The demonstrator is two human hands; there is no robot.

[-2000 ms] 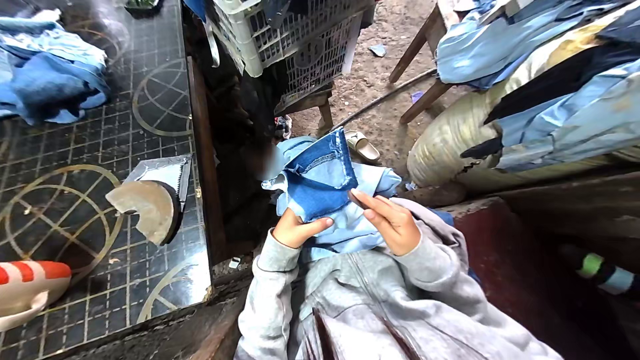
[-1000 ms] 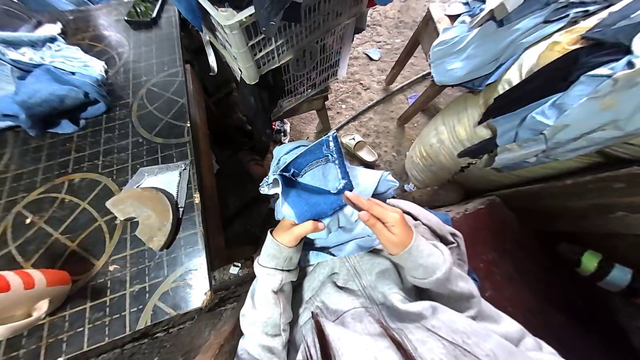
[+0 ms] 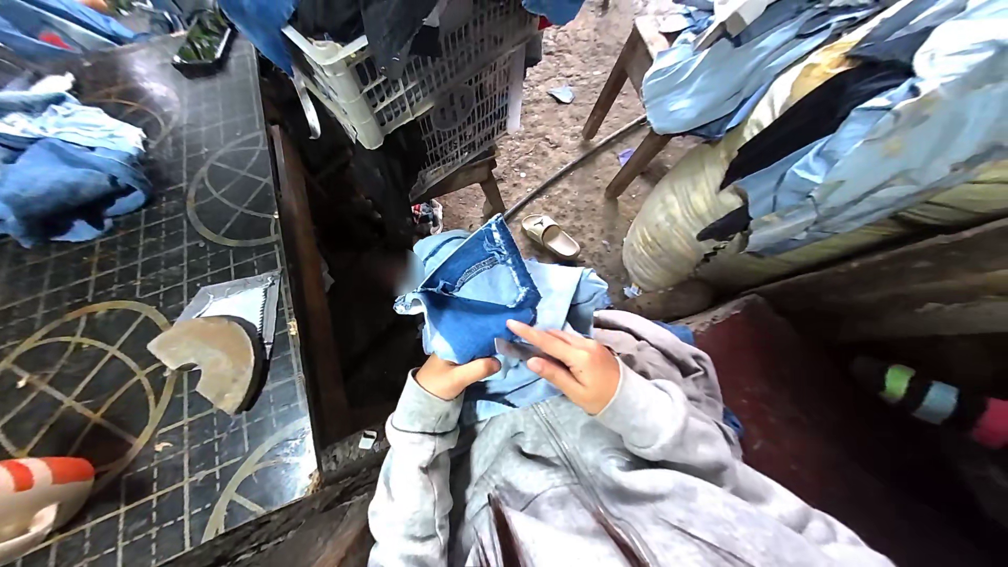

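Note:
My left hand [image 3: 455, 376] grips the lower edge of a blue denim piece [image 3: 472, 319] with a frayed, stitched edge, its thumb on top. My right hand [image 3: 575, 364] is at the piece's lower right corner, index finger extended against it. Between that hand's fingers is a small flat greyish blade-like thing [image 3: 516, 349]; its exact kind I cannot tell. Lighter blue denim cloth [image 3: 571, 295] lies beneath on my lap.
On the dark patterned table [image 3: 236, 429] at left are a curved flat piece [image 3: 216, 358], a denim pile [image 3: 71, 173] and a striped cup-like object [image 3: 43, 500]. A plastic crate [image 3: 346, 87] stands ahead. A sandal [image 3: 551, 236] lies on the ground; denim covers a sack [image 3: 669, 228] at right.
My right hand has shifted slightly against the denim, and the greyish flat thing now shows between its fingers. My left hand keeps its hold.

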